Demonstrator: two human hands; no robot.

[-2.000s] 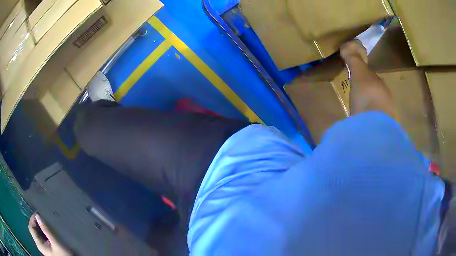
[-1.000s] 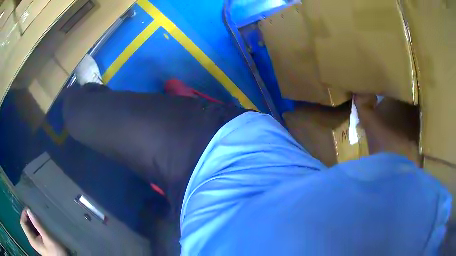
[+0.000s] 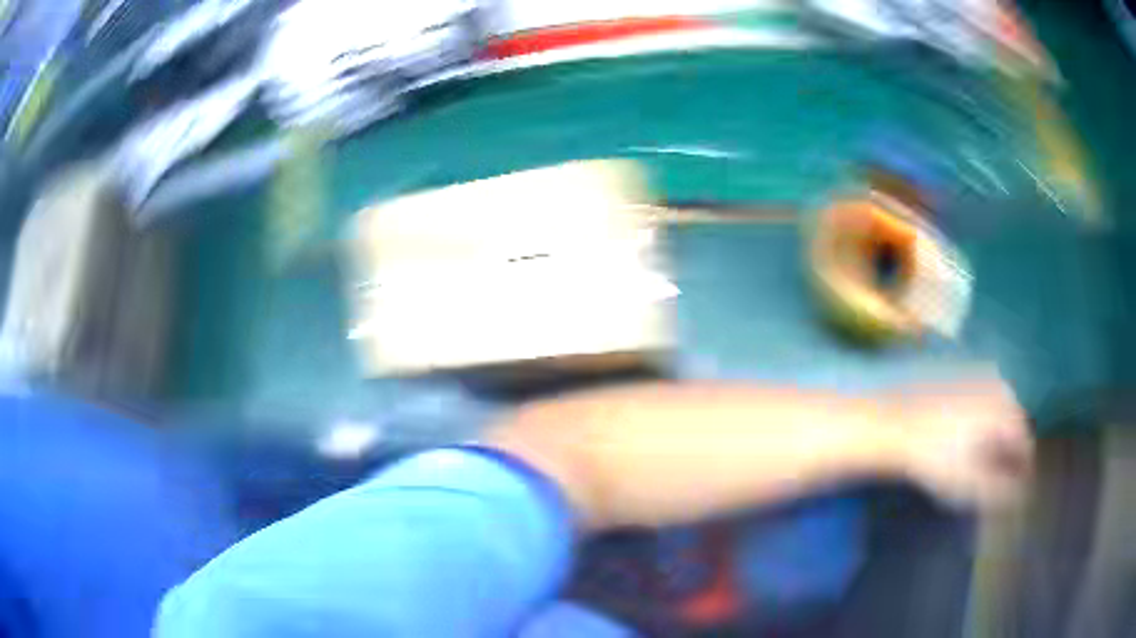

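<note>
The view is strongly blurred. A small closed-looking carton [image 3: 517,274], very pale in the light, lies on the green mat [image 3: 735,131] near the middle. The tape dispenser with its yellowish roll and orange hub [image 3: 872,262] stands on the mat to the right of the carton. A bare forearm, which looks like my right, reaches across below the carton to the right. My right hand [image 3: 978,442] is at the table's near right side, below the dispenser; its fingers are too blurred to read. My left hand is not in view.
Blurred white and grey packs [image 3: 361,56] line the far side, with a red strip [image 3: 598,38] beside them. A brown cardboard shape [image 3: 75,274] is at the left. Brown upright shapes [image 3: 1071,536], perhaps carton edges, are at the lower right.
The view has swung from the floor and large cartons to the table. My right hand is out of the carton opening and beside the table; my left hand has left the picture.
</note>
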